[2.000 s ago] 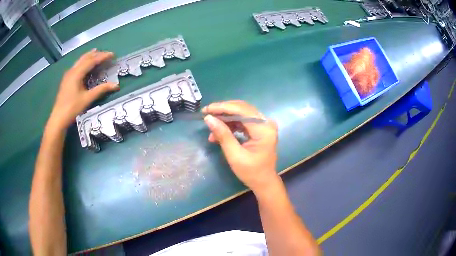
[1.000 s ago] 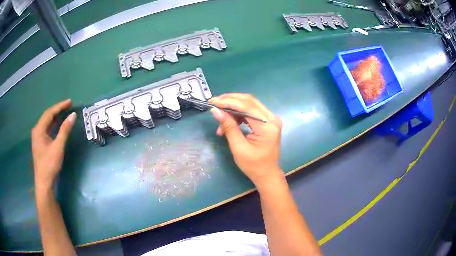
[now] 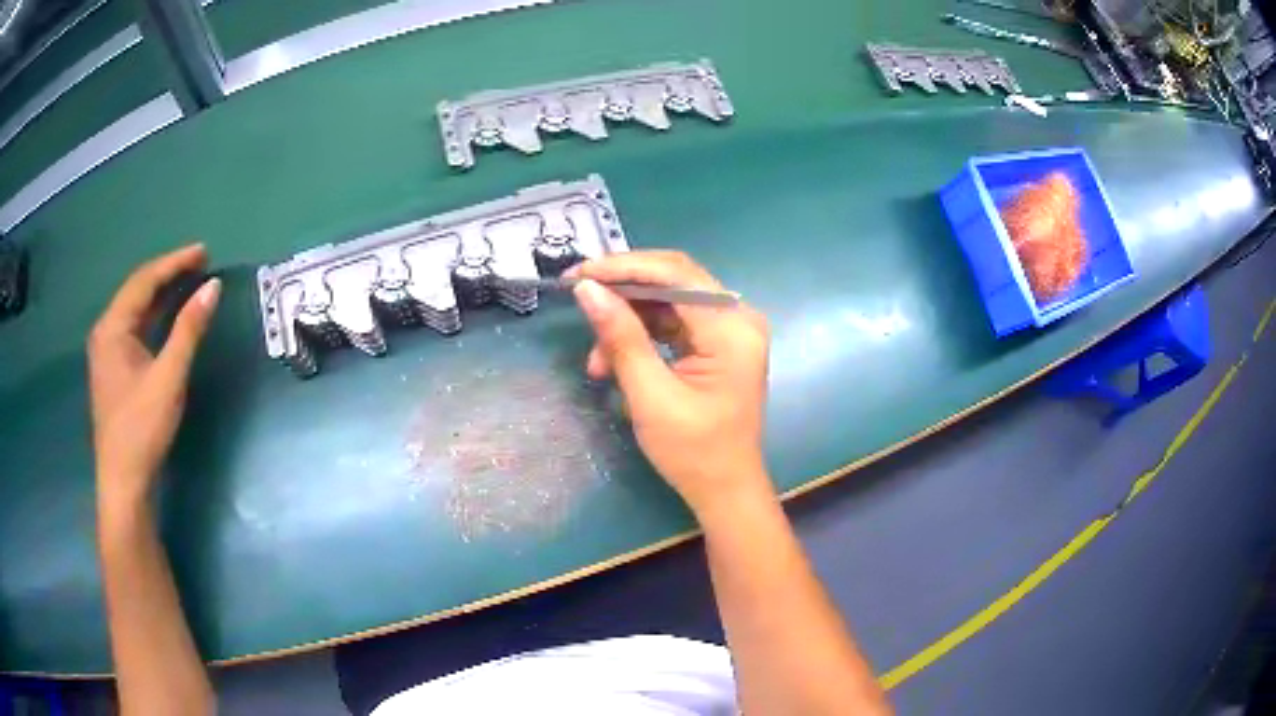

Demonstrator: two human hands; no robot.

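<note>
A stack of grey comb-shaped castings (image 3: 420, 259) lies on the green bench, scalloped edge towards me. My right hand (image 3: 686, 371) holds thin silver tweezers (image 3: 658, 292) like a pen, their tip at the stack's front edge near its right end; the exact tip is hard to make out. My left hand (image 3: 147, 371) is bare and empty, thumb and fingers apart, just left of the stack and not touching it. A loose patch of hair-thin orange-copper pieces (image 3: 511, 455) lies on the bench in front of the stack.
A single casting (image 3: 588, 115) lies behind the stack, another (image 3: 945, 69) at the far right. A blue bin (image 3: 987, 266) with a fluffy orange mass (image 3: 1047, 238) stands right. A blue stool (image 3: 1154, 357) is below the bench edge (image 3: 588, 575). Dark equipment (image 3: 1189, 49) is at the far right.
My left hand has left the rear casting, which now lies farther right in view, and is open beside the stack. The stack and bin also appear shifted right. My right hand still holds the tweezers.
</note>
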